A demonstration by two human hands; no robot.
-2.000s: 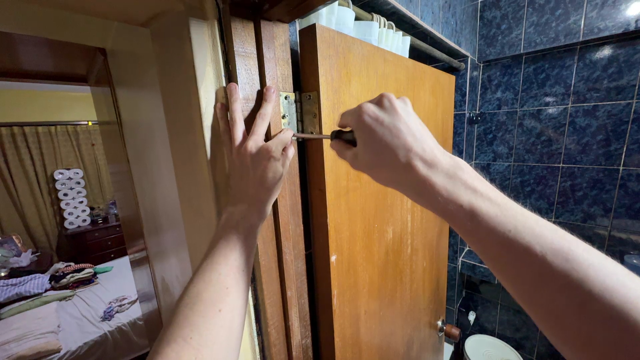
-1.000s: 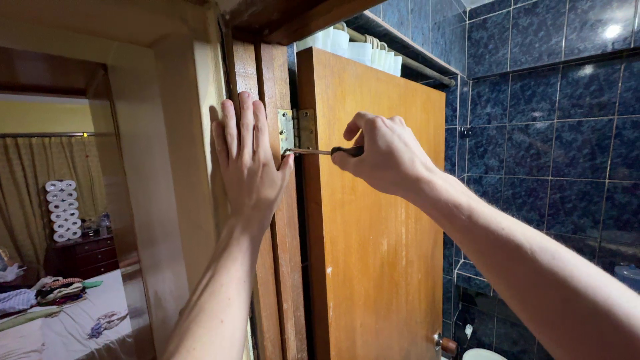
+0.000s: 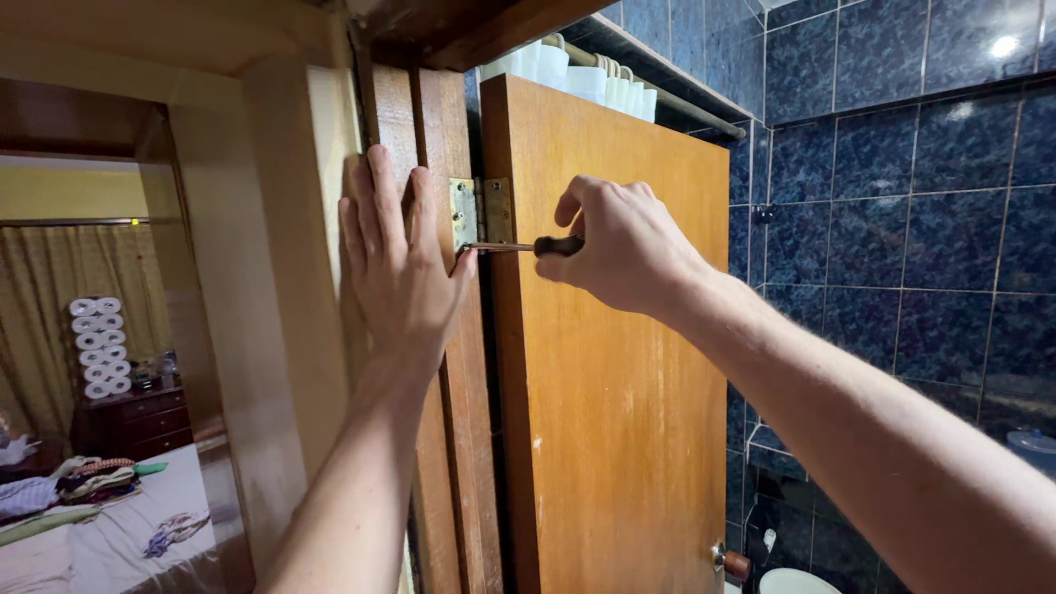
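Observation:
My right hand [image 3: 623, 243] grips the dark handle of a screwdriver [image 3: 516, 247], whose shaft points left and lies about level. Its tip meets the lower end of a metal door hinge [image 3: 464, 216], where my left thumb also rests. My left hand [image 3: 404, 264] lies spread against the wooden door frame [image 3: 472, 429], fingers upward, holding nothing. One hinge leaf is on the frame, the other on the edge of the wooden door [image 3: 627, 371], which stands ajar. The screw under the tip is too small to make out.
A door knob [image 3: 731, 561] sticks out low on the door. Behind it are a curtain rod [image 3: 693, 115] with a white curtain, blue wall tiles [image 3: 858, 239] and a white toilet [image 3: 796, 582]. At left, a bed [image 3: 140, 528] with clothes and stacked paper rolls [image 3: 102, 346] show.
My right hand's fingers have loosened and shifted around the screwdriver handle since the oldest frame. My left hand has stayed on the frame, its thumb near the hinge's lower end.

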